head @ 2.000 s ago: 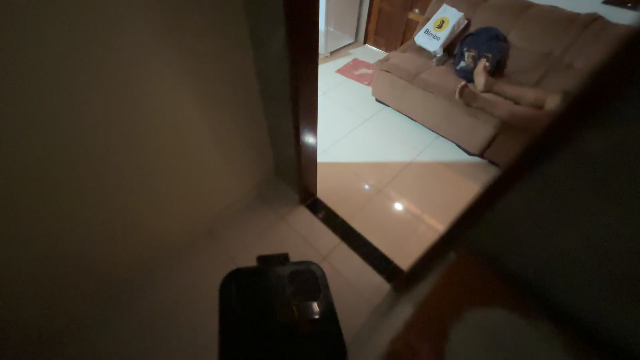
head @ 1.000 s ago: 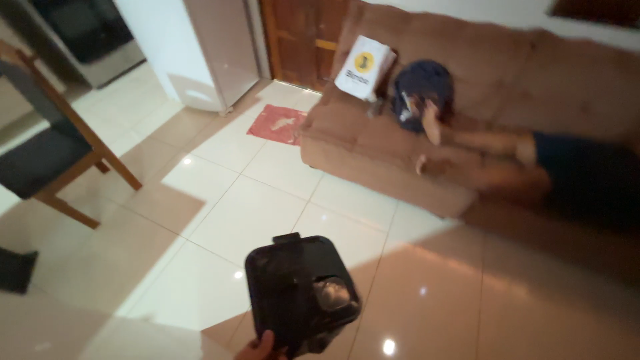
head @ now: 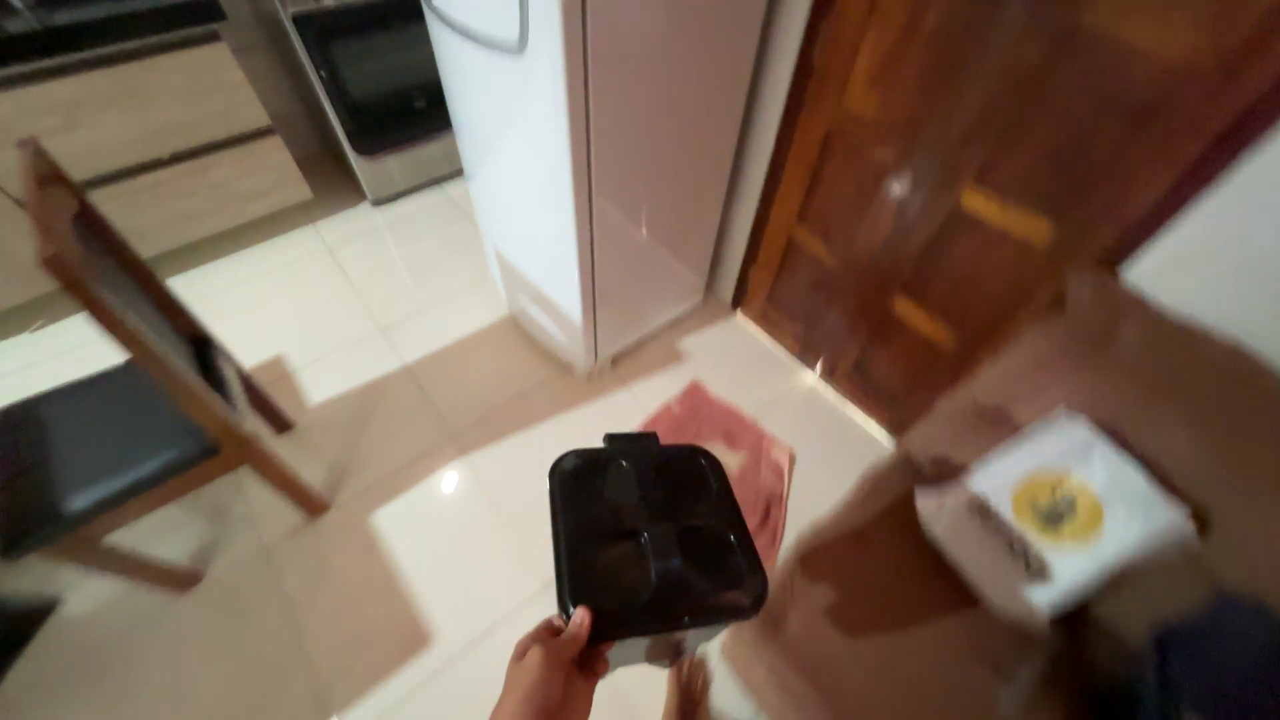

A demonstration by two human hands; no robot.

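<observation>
My left hand (head: pixel 552 665) grips the near left corner of a black lidded container (head: pixel 655 545), its thumb on the rim. The container is squarish, with rounded corners, a shiny lid with recessed sections and a small tab on the far edge. Beneath its near side the body looks lighter. My right hand cannot be made out; a blurred skin-toned shape shows below the container, and what it is cannot be told.
A wooden chair (head: pixel 170 330) with a dark seat stands left. Ahead are a white refrigerator (head: pixel 520 180), an oven (head: pixel 380 85) and a wooden door (head: pixel 930 200). A red mat (head: pixel 735 450) lies on the tiled floor. Right, a white bag (head: pixel 1080 510) rests on a brown sofa (head: pixel 900 610).
The view has swung left and moved from a dark doorway into the lit room, toward the refrigerator and door. The container has come along, and my left hand on it now shows more fully.
</observation>
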